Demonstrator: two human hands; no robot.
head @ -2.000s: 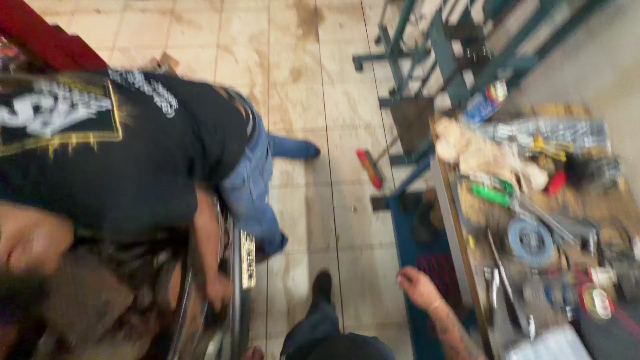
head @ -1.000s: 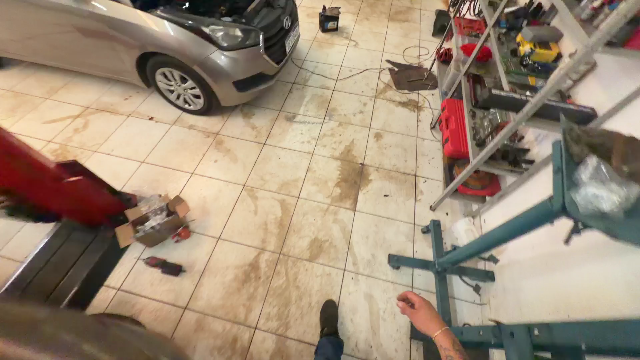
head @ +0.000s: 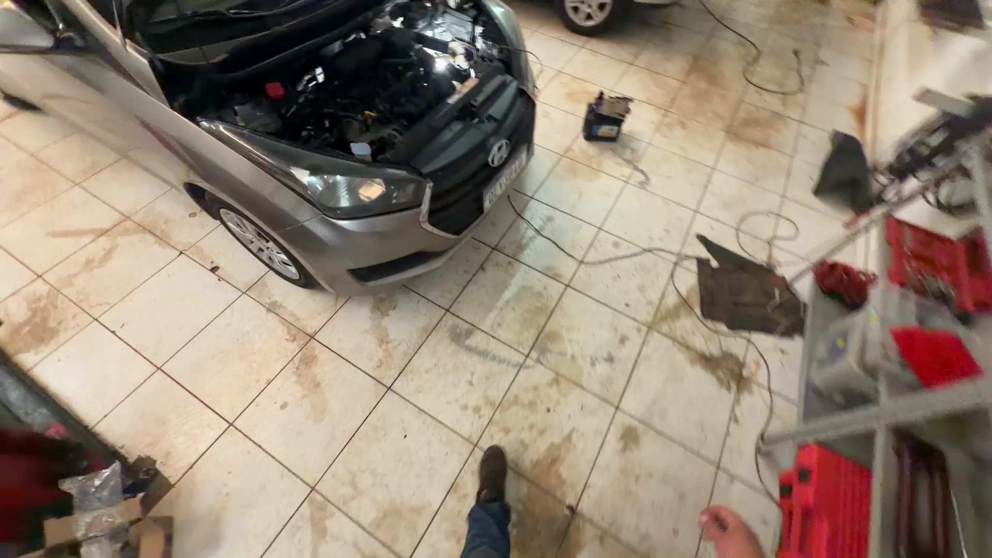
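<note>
At the bottom right edge, my right hand (head: 730, 532) shows only in part, beside a red plastic tool case (head: 825, 500) on the lower shelf; whether its fingers hold anything cannot be made out. My left hand is out of view. Ahead on the left stands a silver Hyundai car (head: 364, 232) with its engine bay (head: 341, 101) exposed. A car battery (head: 604, 120) sits on the tiled floor in front of its grille. One dark shoe (head: 493, 469) of mine is on the tiles.
Metal shelving (head: 876, 415) with red cases and a plastic bin (head: 845, 353) runs along the right. A cable (head: 620, 254) crosses the floor to a dark flat panel (head: 744, 291). An opened cardboard box (head: 93, 523) lies bottom left, and another car's wheel (head: 587, 12) shows at the top.
The view has swung far from the cluttered bench and the person in a black shirt to the silver car, which now appears closer. My right hand has moved lower in view.
</note>
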